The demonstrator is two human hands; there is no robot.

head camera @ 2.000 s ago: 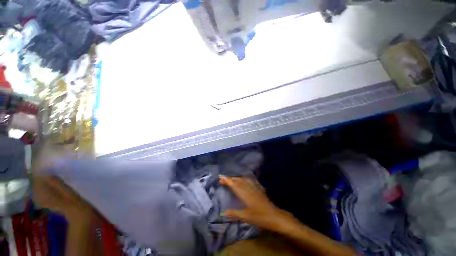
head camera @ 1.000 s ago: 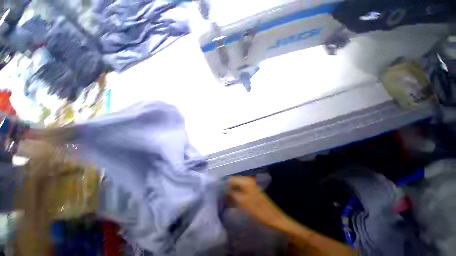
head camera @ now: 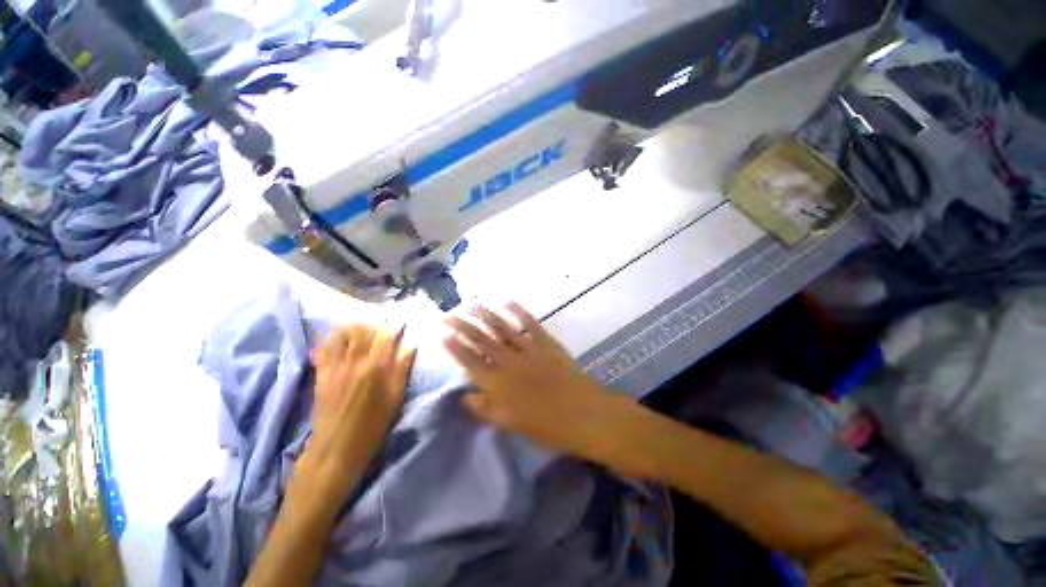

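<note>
A light blue-grey garment piece [head camera: 442,487] lies bunched over the table's front edge, its far edge near the needle of the white JACK sewing machine [head camera: 499,149]. My left hand [head camera: 361,373] holds the cloth just left of the presser foot area [head camera: 430,287], fingers pointing forward. My right hand [head camera: 510,367] holds the cloth's edge just right and in front of the needle, palm down. The hands are close together but apart. The needle tip and the seam under the fingers cannot be made out.
A yellowish open box [head camera: 794,192] with small items sits right of the machine, beside dark-handled scissors [head camera: 889,166]. Blue-grey cloth [head camera: 126,189] is heaped behind left. A ruler strip [head camera: 677,310] runs along the front edge. Pale cloth [head camera: 975,401] lies at right.
Both hands have brought the garment up from the lower left and front edge onto the machine bed at the needle. The view has shifted, showing more of the machine head.
</note>
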